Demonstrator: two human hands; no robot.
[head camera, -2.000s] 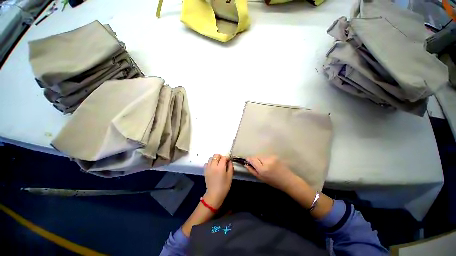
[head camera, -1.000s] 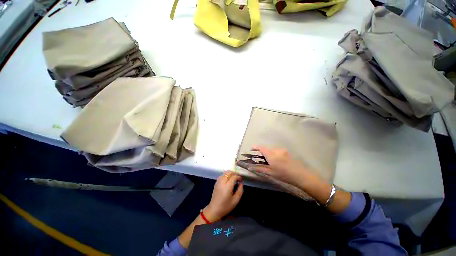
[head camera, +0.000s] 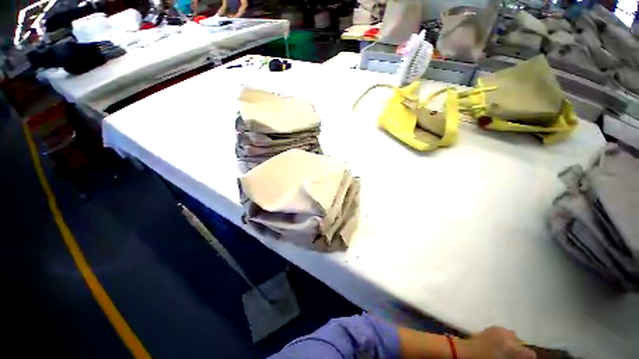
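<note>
My left hand (head camera: 499, 343), with a red band at the wrist, is at the table's near edge at the bottom right, partly cut off by the frame. Its fingers are curled beside a narrow brownish edge of cloth (head camera: 550, 352); whether they grip it is unclear. My right hand and the thread snips are out of the picture. Two stacks of folded beige linings stand at the left edge, the farther one (head camera: 278, 112) behind the nearer one (head camera: 298, 186). A crumpled pile of linings (head camera: 606, 217) is cut off at the right.
Yellow bags (head camera: 420, 126) lie on the far side of the white table (head camera: 434, 224), with a white ribbed fan (head camera: 415, 59) behind them. Another white table (head camera: 175, 56) is beyond, with people's arms at its far side. A long-handled dustpan (head camera: 270, 308) is on the floor.
The view has swung left and up, showing more of the workshop. The stacks and my left hand now appear farther right; the flat lining and my right hand have left the picture.
</note>
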